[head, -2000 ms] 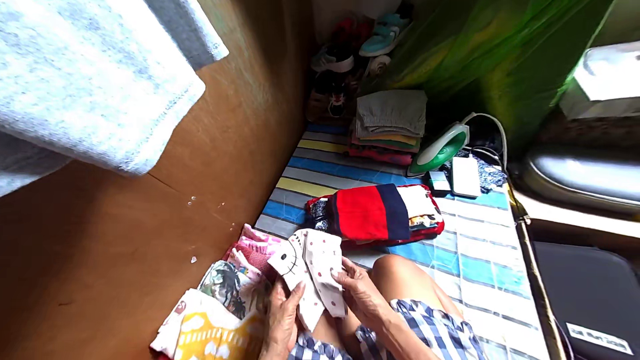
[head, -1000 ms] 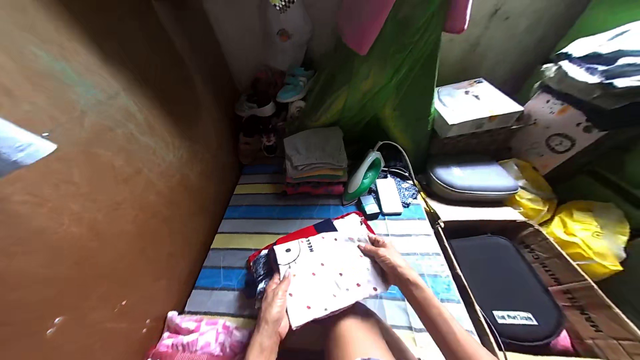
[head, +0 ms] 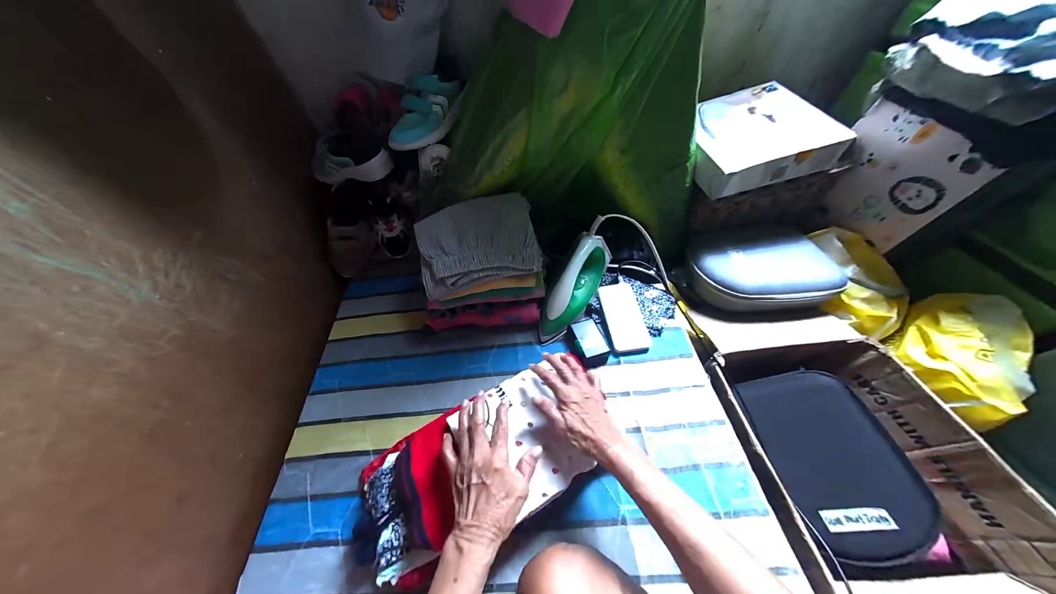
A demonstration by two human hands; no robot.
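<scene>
A folded white garment with small dots lies on a pile of folded red and dark clothes on the striped sheet. My left hand rests flat on the garment's left part, fingers spread, and reaches over the red cloth. On its upper right part lies my right hand, palm down with fingers apart. Both hands press or rest on the cloth without gripping it. Part of the garment is hidden under them.
A stack of folded clothes stands beyond the pile, beside a green and white iron. A white rectangular object lies near its cord. Shoes sit at the back left. An open cardboard box with a black case borders the right side.
The white dotted garment, held over my lap two seconds ago, now lies on the red pile. Both hands have let go of its edges and lie flat on it. The view has swung right.
</scene>
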